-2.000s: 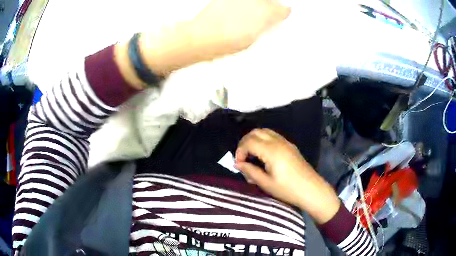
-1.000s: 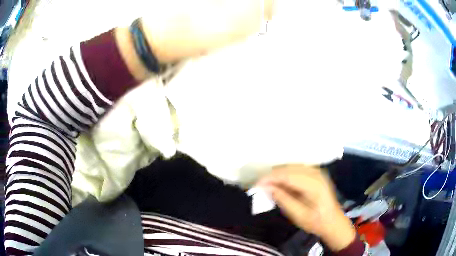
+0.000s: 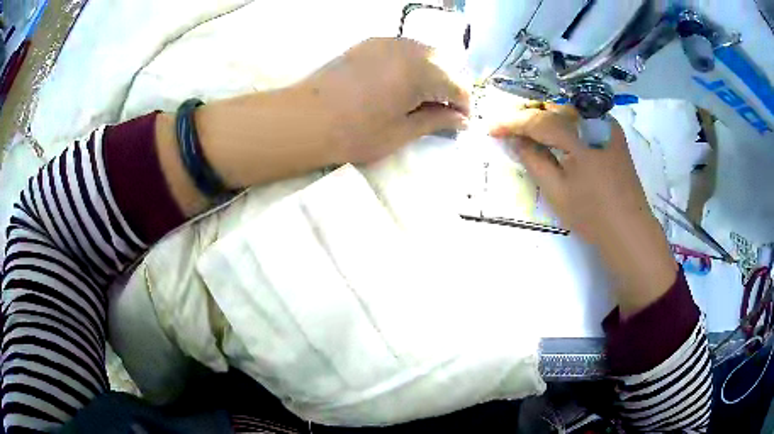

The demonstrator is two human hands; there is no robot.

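Note:
The cream jacket [image 3: 288, 297] lies over the white machine table and hangs over my lap. My left hand [image 3: 395, 102] lies on the jacket, with fingers curled on its cloth just left of the sewing machine's needle area [image 3: 480, 110]. My right hand [image 3: 577, 161] is right of the needle area, thumb and fingertips pinched close together beside the left fingertips. Strong glare there hides what the right fingertips hold. The small white label is not distinguishable. The sewing machine head [image 3: 662, 59] is above the right hand.
A slim metal tool [image 3: 692, 225] and a red and blue stick [image 3: 694, 259] lie at the right. Red-handled scissors [image 3: 755, 297] and a loop of white cord [image 3: 747, 373] are at the right edge. The grey ruler-marked table edge [image 3: 573, 360] is below my right forearm.
My right hand has risen from my lap, where it held the white label, to the needle area beside my left hand. The view has shifted up and right, showing the machine head.

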